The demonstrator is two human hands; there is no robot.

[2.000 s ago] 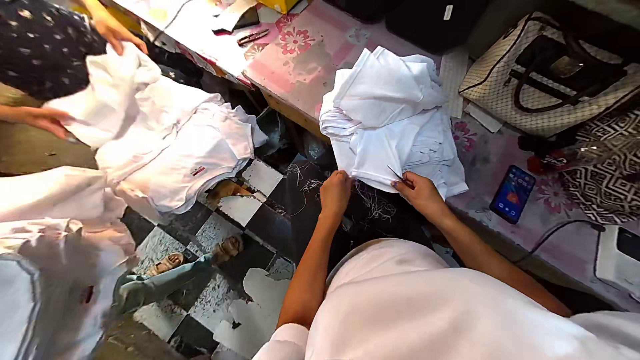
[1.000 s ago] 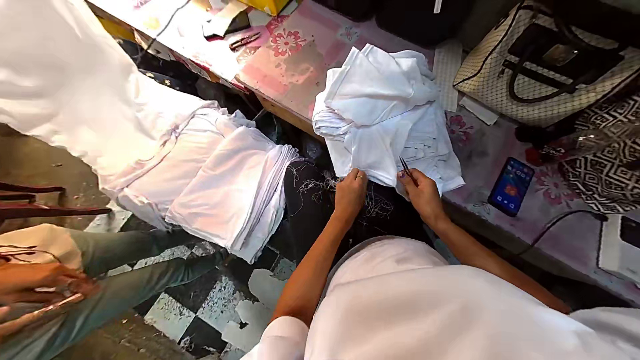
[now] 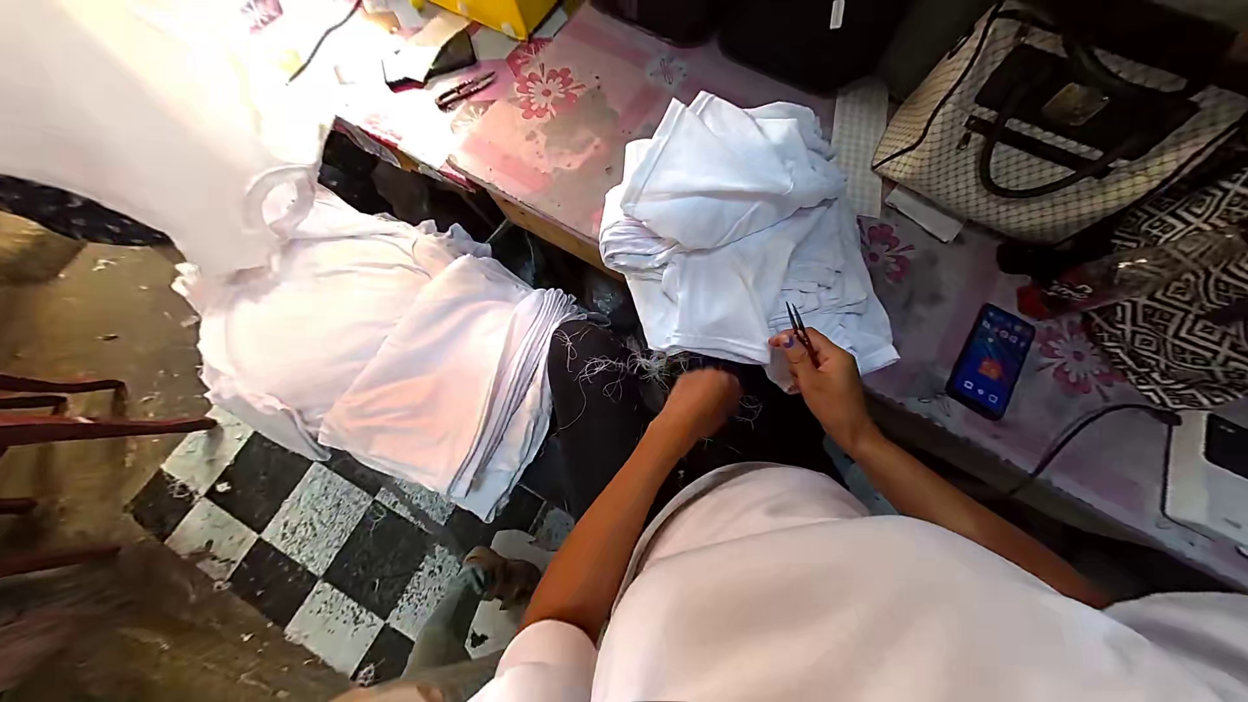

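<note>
A pile of folded white garments (image 3: 731, 195) lies on the flowered tablecloth, its lower edge hanging over the table's front. My right hand (image 3: 819, 375) holds small dark pointed tweezers or thread snips (image 3: 798, 322) at that edge, with a bit of the white cloth by the thumb. Just below the hem is my left hand (image 3: 704, 402), blurred, fingers curled, above my dark-clad lap; whether anything is in it cannot be made out. Loose thread ends (image 3: 624, 366) are scattered on the lap. Another stack of white garments (image 3: 419, 361) rests to the left, against my leg.
On the table are a smartphone (image 3: 991, 361), a checked handbag (image 3: 1053, 127), a patterned cloth (image 3: 1170, 331), a white device with a cable (image 3: 1209, 478) and a dark tool (image 3: 465, 91). A large white cloth hangs blurred at upper left. Dark red furniture bars (image 3: 97, 426) and a person's foot are lower left.
My left hand has come off the hem and moved down, while my right hand stays at the cloth. The other person's hands, seen at left earlier, are out of sight or hidden.
</note>
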